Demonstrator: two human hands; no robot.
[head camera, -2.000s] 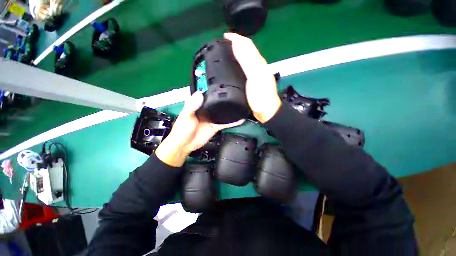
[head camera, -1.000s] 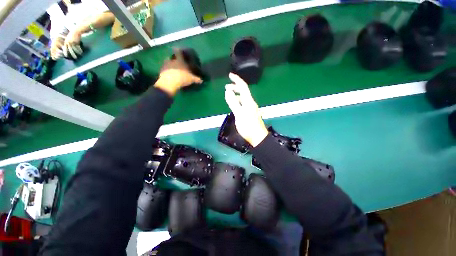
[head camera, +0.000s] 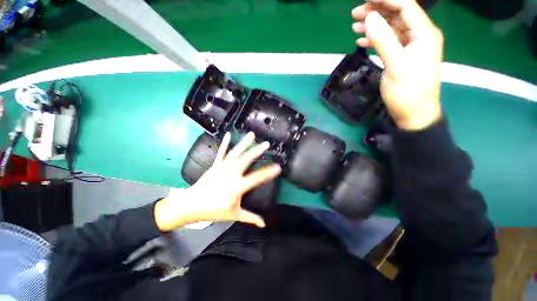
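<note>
Several black rear housing shells lie together on the green bench. Two (head camera: 215, 101) (head camera: 268, 119) lie inside up, showing ribs and posts. Others (head camera: 315, 159) (head camera: 356, 185) lie domed side up nearer my body. Another open shell (head camera: 352, 88) lies at the right, partly hidden by my right hand and sleeve. My left hand (head camera: 218, 189) is spread and empty above the near left shells and hides part of them. My right hand (head camera: 411, 70) is raised at the conveyor's near edge, fingers apart and slightly curled, with nothing clearly seen in it.
The green conveyor (head camera: 265, 29) with white edging runs across the top, with dark units cut off at the upper right. A grey post (head camera: 147, 29) slants down to the edging. A white device with cables (head camera: 50, 132) is at left. A brown carton (head camera: 518, 258) is lower right.
My left hand has left the black unit on the conveyor and come back over the shells. My right hand has moved right and up. The view has shifted, and that unit is no longer seen.
</note>
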